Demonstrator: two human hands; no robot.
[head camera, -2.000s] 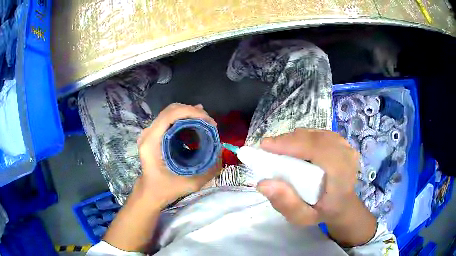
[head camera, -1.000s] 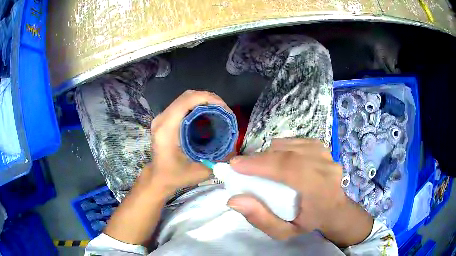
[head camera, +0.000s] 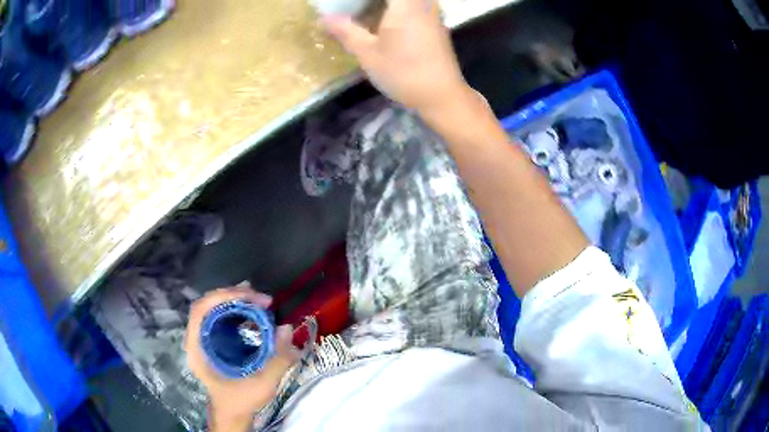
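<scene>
My left hand (head camera: 240, 392) holds a blue shell (head camera: 237, 339) low over my lap, with its round open end facing up. My right hand (head camera: 409, 51) is stretched out over the bench at the top of the view. Its fingers are around the white glue bottle (head camera: 344, 5), which is blurred and cut off by the top edge. The bottle's tip is not visible.
The tan bench (head camera: 211, 110) has a curved edge. Blue shells with pale frilly edges (head camera: 63, 51) stand at its upper left. A blue bin (head camera: 674, 253) at my right holds pale ruffled rings (head camera: 603, 175). A red stool (head camera: 325, 304) shows between my legs.
My right hand has moved the bottle away from the shell, up over the bench. My left hand and the shell now appear lower and further left. The view has turned, showing shells at the upper left.
</scene>
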